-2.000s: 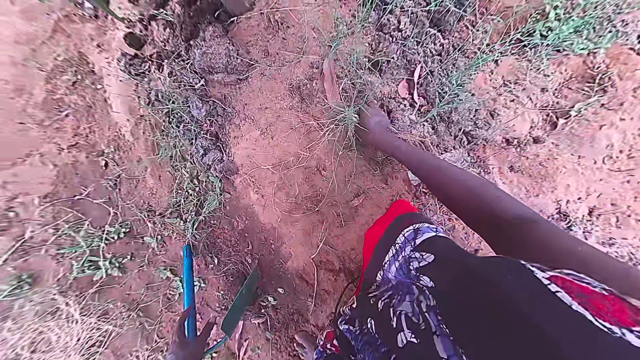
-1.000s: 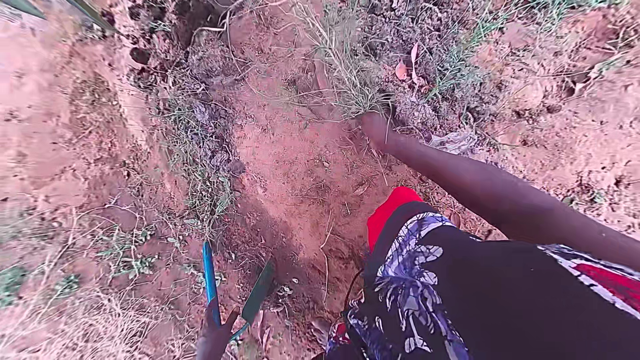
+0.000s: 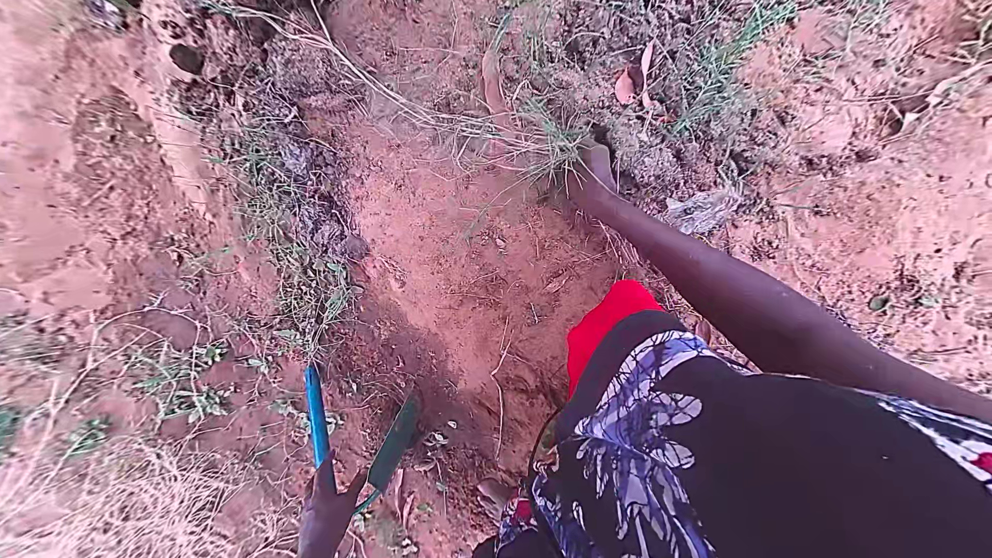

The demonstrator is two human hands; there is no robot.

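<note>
My right hand point(image 3: 595, 174), at the upper middle, is closed around a tuft of green grass with long pale stems point(image 3: 434, 116) that stretch to the upper left. At the lower left my left hand point(image 3: 329, 504) holds a blue handle point(image 3: 316, 415). Close beside that hand a flat green blade-like piece point(image 3: 395, 442) slants up to the right; whether it belongs to the same tool I cannot tell. Between the hands lies reddish bare soil point(image 3: 465, 256).
A strip of weeds and dark clods point(image 3: 302, 194) runs down the left of the soil. Dry straw point(image 3: 139, 504) lies at the lower left. Crumpled clear plastic point(image 3: 701, 211) is right of my right hand. Patterned dark cloth point(image 3: 744, 449) covers the lower right.
The grass stems at my right hand now stretch to the upper left, where a second ago they pointed more upward. My left hand stays on the blue handle.
</note>
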